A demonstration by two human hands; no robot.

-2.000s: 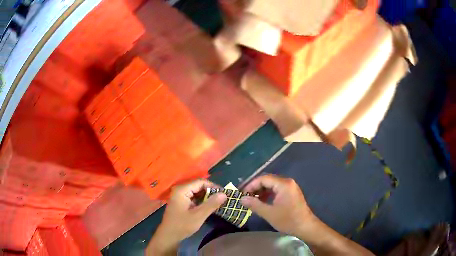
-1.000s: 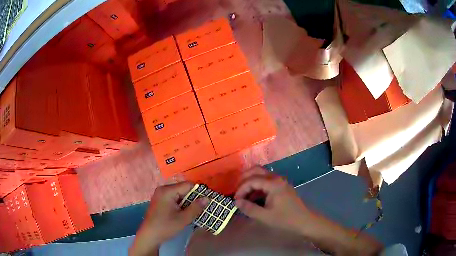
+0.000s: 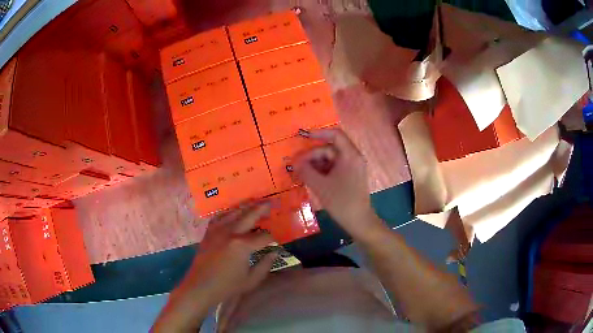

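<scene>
Orange product boxes (image 3: 221,127) stand in two columns in front of me; the left column's boxes and the far right one bear a small black sticker (image 3: 211,192). My right hand (image 3: 331,172) is over the nearest box of the right column, fingers curled, with a dark sticker edge at its fingertips. My left hand (image 3: 237,244) rests its fingers on the near edge of the boxes and holds the label sheet (image 3: 278,259), mostly hidden beneath it.
More orange boxes (image 3: 78,110) are stacked at the left under a white shelf edge (image 3: 45,25). A torn-open brown carton (image 3: 504,179) with orange boxes inside is at the right. The reddish board (image 3: 140,221) lies over a dark green bench top (image 3: 146,263).
My right hand has moved from the label sheet up and forward onto the nearest right box. My left hand has moved against the boxes, with the sheet now mostly covered.
</scene>
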